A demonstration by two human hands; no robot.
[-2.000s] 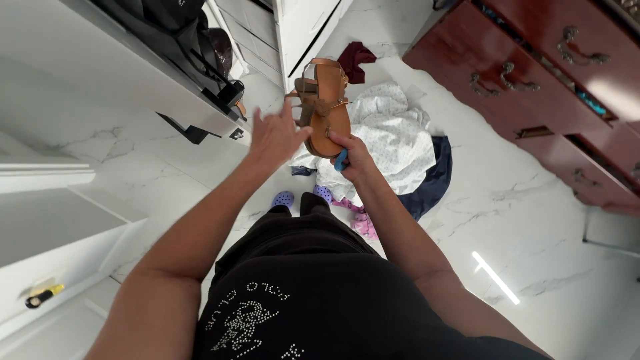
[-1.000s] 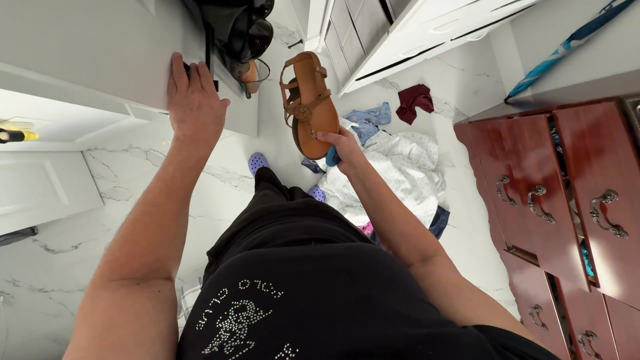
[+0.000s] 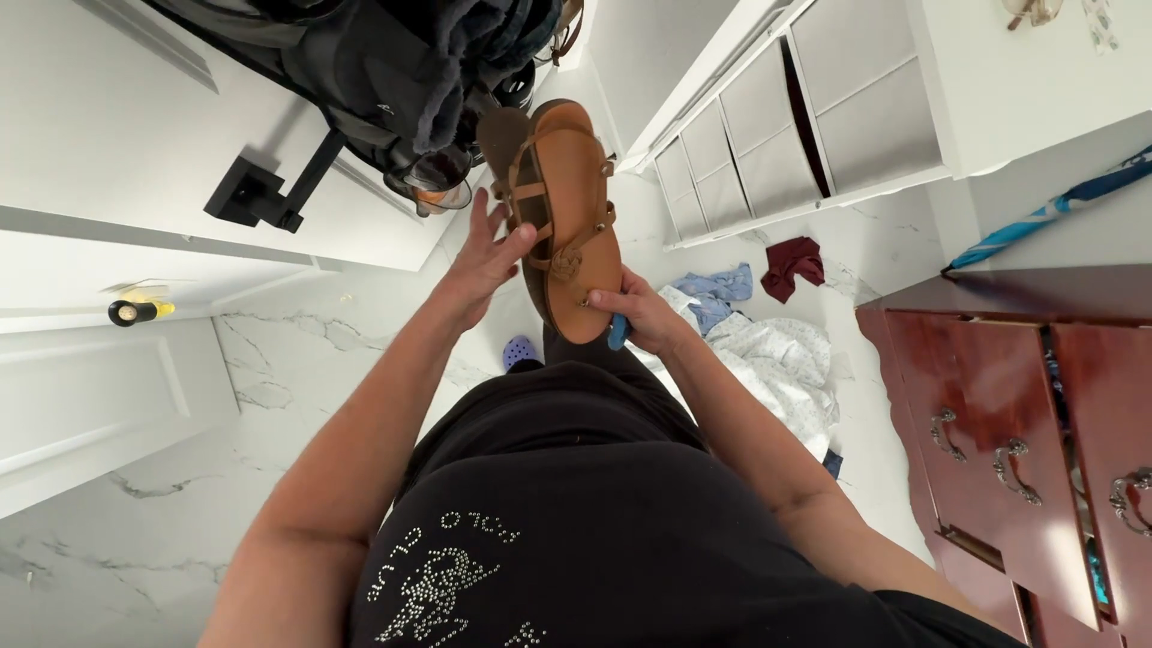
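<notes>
A pair of brown strappy sandals (image 3: 580,216), one lying against the other, is up in front of me at the centre. My right hand (image 3: 639,310) grips them at the lower end, thumb on the tan insole, with a small blue thing (image 3: 618,332) at its palm side. My left hand (image 3: 486,261) is at the left edge of the sandals with its fingers apart; whether it touches the straps I cannot tell. Black bags and garments (image 3: 360,72) hang just beyond, and sunglasses (image 3: 439,171) are beside the sandals' left side.
Clothes lie on the marble floor: a white patterned cloth (image 3: 774,369), a light blue garment (image 3: 715,292) and a maroon one (image 3: 793,267). A red wooden dresser (image 3: 981,387) stands right, below a blue umbrella (image 3: 1053,216). A black wall bracket (image 3: 261,193) juts out at left, near a white drawer unit (image 3: 774,135).
My left hand has left the white cabinet surface at left and come over beside the sandals. My right hand still holds the sandals. The view has shifted.
</notes>
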